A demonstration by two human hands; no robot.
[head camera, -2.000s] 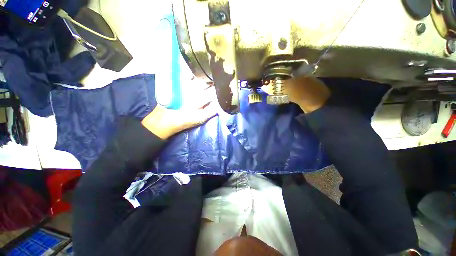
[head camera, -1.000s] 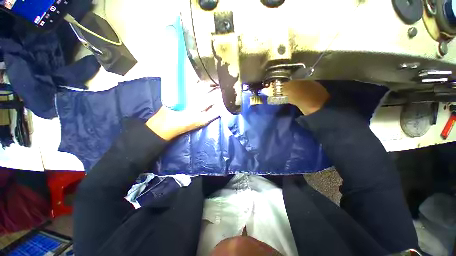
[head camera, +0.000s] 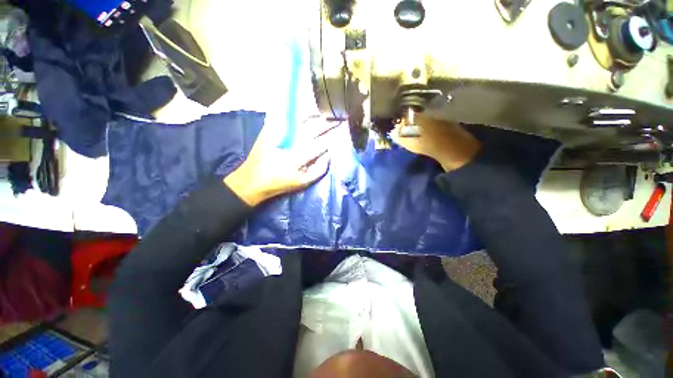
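A shiny navy panel [head camera: 295, 221] lies across the table under the cream sewing machine head [head camera: 472, 52], its front edge hanging towards my lap. My left hand [head camera: 284, 166] lies flat on the panel left of the needle area, fingers pointing right, partly washed out by lamp glare. My right hand [head camera: 439, 140] is on the panel right of the needle area; its fingertips are partly hidden behind the tension dial [head camera: 410, 122]. Whether its fingers grip the cloth cannot be seen. The needle and presser foot are hidden by the head and glare.
The light-blue lamp [head camera: 294, 96] stands left of the head. A dark angular pouch [head camera: 188, 66] and dark navy cloth [head camera: 81, 81] lie at the far left. A red-handled tool [head camera: 653, 202] and grey disc [head camera: 601, 188] are at right. A navy and white bundle [head camera: 229, 273] is below the table edge.
The camera view has shifted, so the machine and left-side items appear further right. My left hand appears slightly further right with the panel; both hands stay on the cloth.
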